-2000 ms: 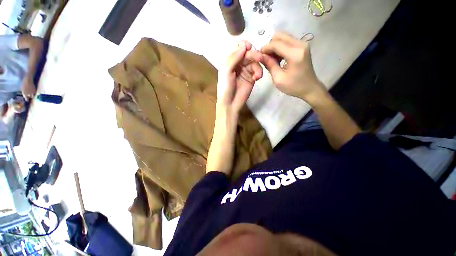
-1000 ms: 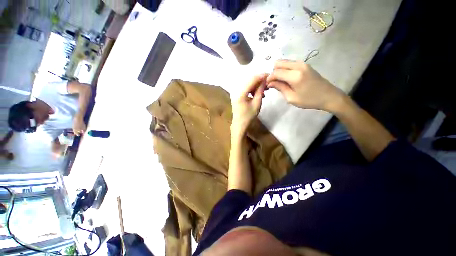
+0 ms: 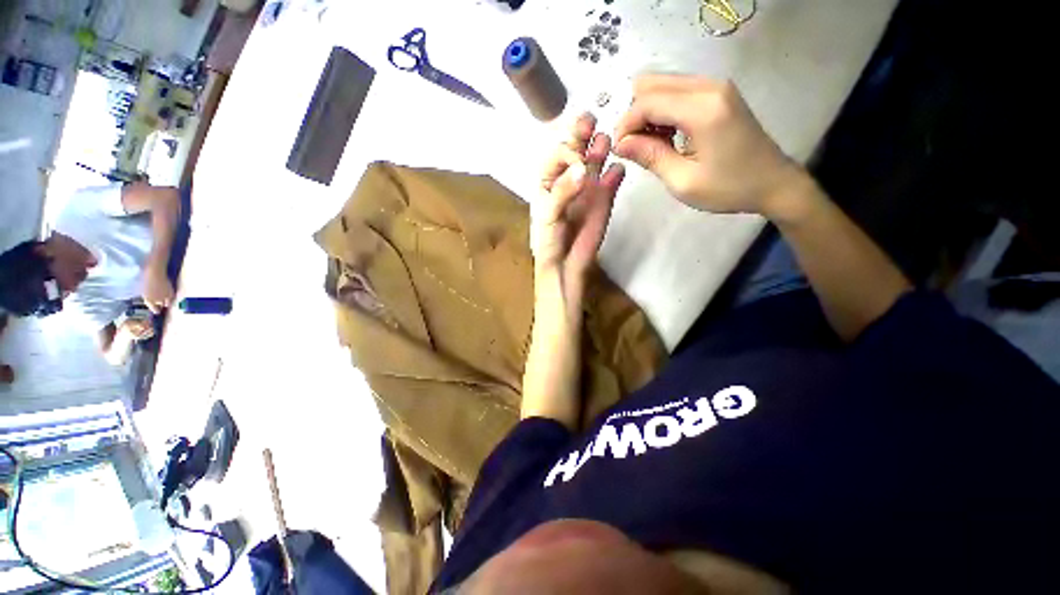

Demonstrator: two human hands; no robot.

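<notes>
A brown suit jacket (image 3: 448,279) with pale stitch lines lies on the white table, partly under my left forearm. My left hand (image 3: 575,192) is raised above the jacket's edge, palm turned up, fingers bent and partly apart. My right hand (image 3: 703,145) is beside it, thumb and forefinger pinched close to my left fingertips. Any needle or thread between the fingertips is too fine to make out. A brown thread cone (image 3: 535,79) with a blue top stands just beyond my hands.
Beyond the hands lie dark buttons (image 3: 600,37), gold-handled snips (image 3: 727,14) cut by the frame edge, dark-handled shears (image 3: 436,67) and a long dark block (image 3: 331,114). Navy cloth (image 3: 312,564) with a wooden stick (image 3: 276,500) is lower left. A person (image 3: 105,238) sits across the table.
Since one second ago, my left fingers have spread and turned palm up; my right hand stays pinched beside them. The view has shifted, and the wire-like loop near my right hand no longer shows.
</notes>
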